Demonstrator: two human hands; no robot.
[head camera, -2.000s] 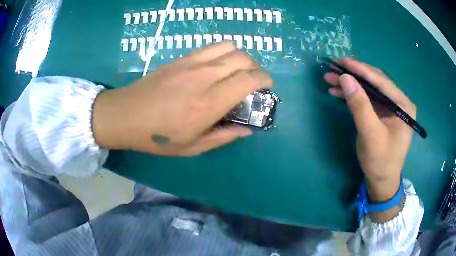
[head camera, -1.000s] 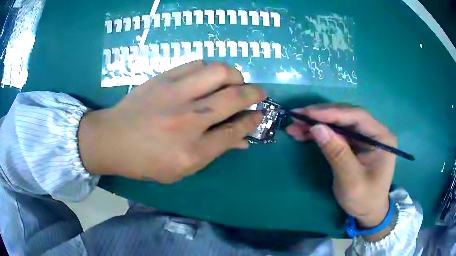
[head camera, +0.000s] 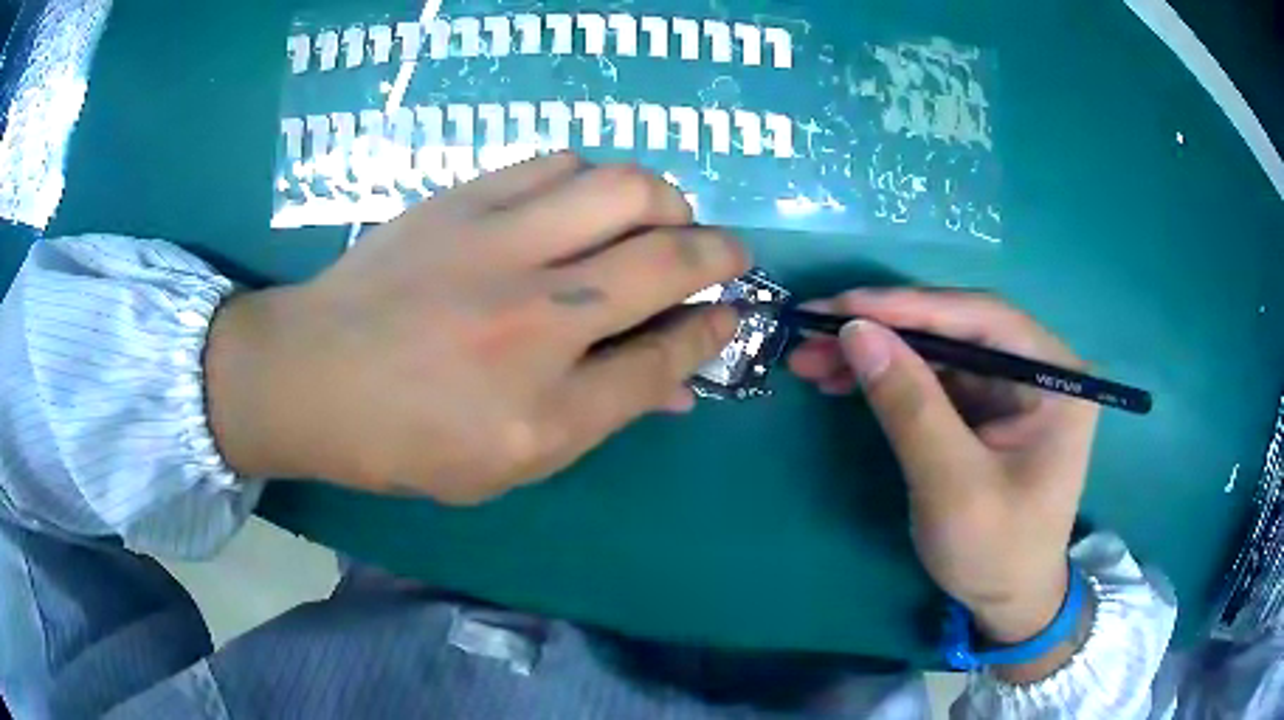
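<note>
The watch body (head camera: 758, 338), an open unit with a black edge and silver and white inside, lies on the green mat. My left hand (head camera: 486, 331) covers its left part and holds it, with fingertips over its inside. My right hand (head camera: 965, 422) holds the black tweezers (head camera: 1000, 363) like a pen, with the pale "VETUS" lettering showing. The tweezers' tip end is at the right edge of the watch body; the exact tip is too small to tell. The clear release liner (head camera: 901, 169) lies beyond my hands with two rows of white adhesive pieces (head camera: 606, 130).
The green mat (head camera: 676, 535) has a white line under the liner and a pale curved edge at the upper right. Glare shows at the far left. A dark ribbed object (head camera: 1257, 542) is at the right rim. My striped smock is along the bottom.
My right hand and the tweezers have come left and down from beside the liner to the watch body. My left hand has shifted slightly left and down, its fingertips now over the unit.
</note>
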